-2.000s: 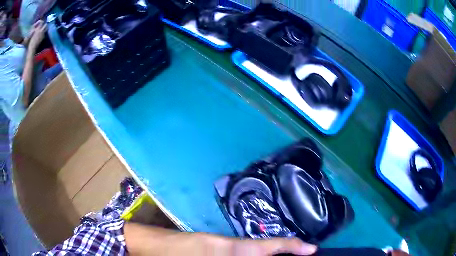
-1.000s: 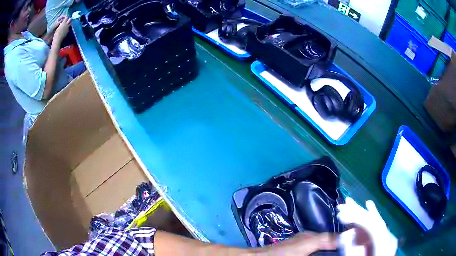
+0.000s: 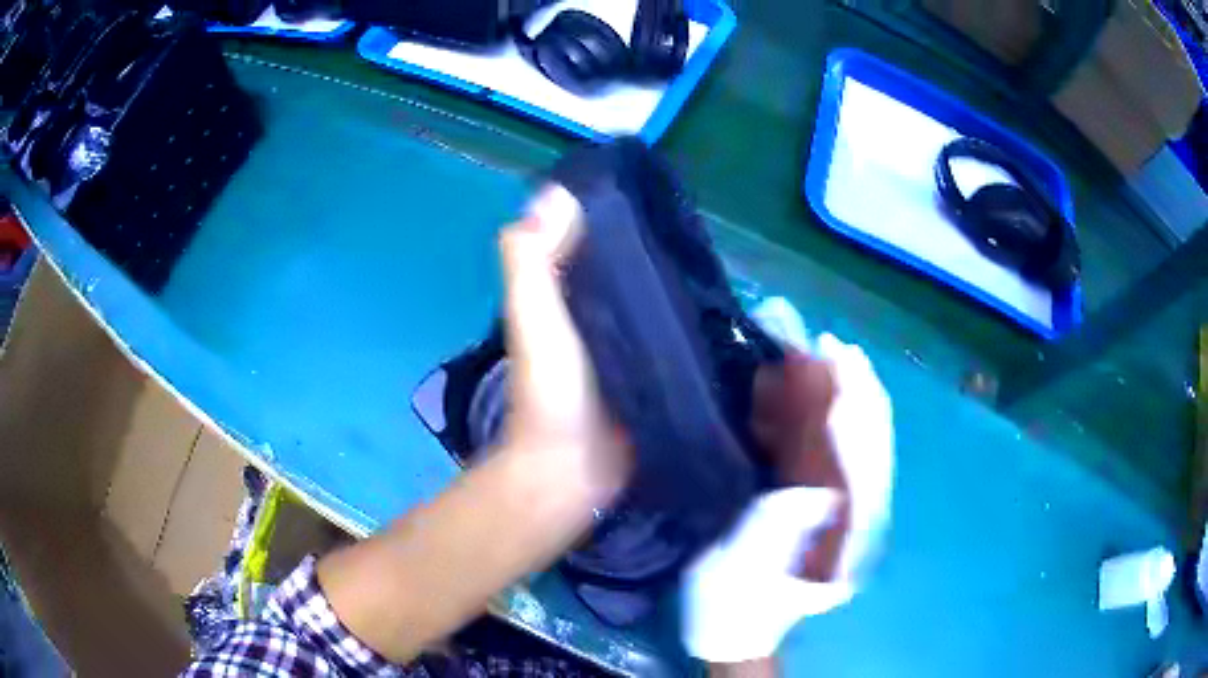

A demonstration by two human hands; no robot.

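Observation:
My bare left hand [image 3: 550, 371] grips a long black unit [image 3: 649, 331] from its left side, with the thumb near its upper end. My right hand [image 3: 795, 517], in a white glove, is at the unit's lower right side with a brown cloth [image 3: 799, 417] in it. Both hands and the unit are motion-blurred. The unit is held above a black plastic insert [image 3: 457, 397], which lies on the blue-green bench and is mostly hidden. Whether the right fingers also grip the unit is unclear.
Stacked black inserts [image 3: 172, 159] stand at upper left. Blue-rimmed trays with headphones [image 3: 1000, 212] lie on the conveyor [image 3: 755, 146] beyond. An open cardboard carton [image 3: 80, 397] with bagged accessories is at lower left. A small white object [image 3: 1137, 580] lies at right.
The long black unit is now up in my left hand above the insert. My gloved hand has come to it with the brown cloth. The view has swung right.

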